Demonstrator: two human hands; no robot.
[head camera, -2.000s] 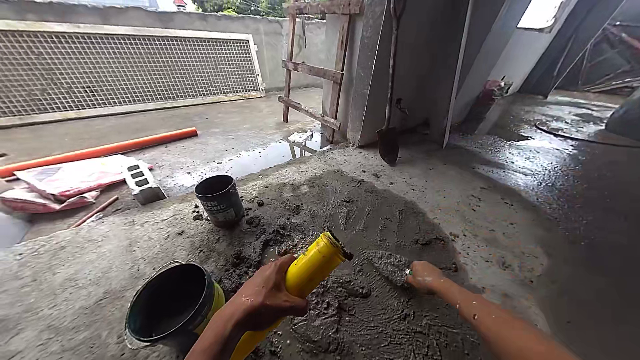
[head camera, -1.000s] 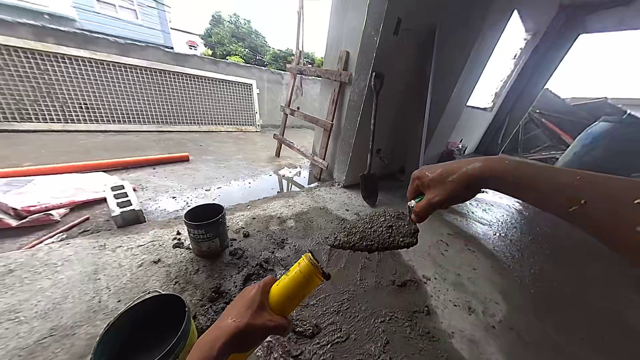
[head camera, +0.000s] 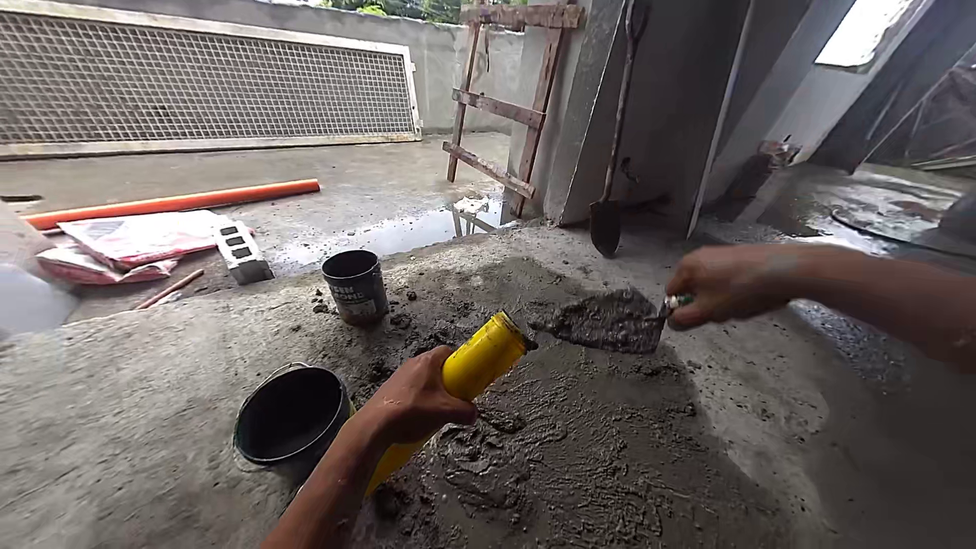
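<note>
My left hand (head camera: 415, 400) grips a yellow tube (head camera: 484, 358), tilted with its mortar-smeared upper end toward the right. My right hand (head camera: 713, 286) is closed on the handle of a trowel, its blade coated in wet mortar (head camera: 606, 322). The trowel's tip is just right of the tube's upper end; whether they touch I cannot tell. Under both lies a spread of wet mortar (head camera: 579, 435) on the concrete floor. A dark bucket with a wire handle (head camera: 293, 415) stands left of my left forearm, and a smaller black pail (head camera: 355, 288) stands beyond it.
A shovel (head camera: 610, 168) leans on the wall behind the mortar, near a wooden ladder-like frame (head camera: 499, 107). At the left lie an orange pipe (head camera: 183, 200), sacks (head camera: 141, 236) and a hollow concrete block (head camera: 242, 252). A puddle (head camera: 404, 232) lies beyond the small pail.
Two seconds ago the trowel was down in the mortar; it was then lifted with a load, and now its blade is close to the tube's end. My left hand has kept hold of the tube.
</note>
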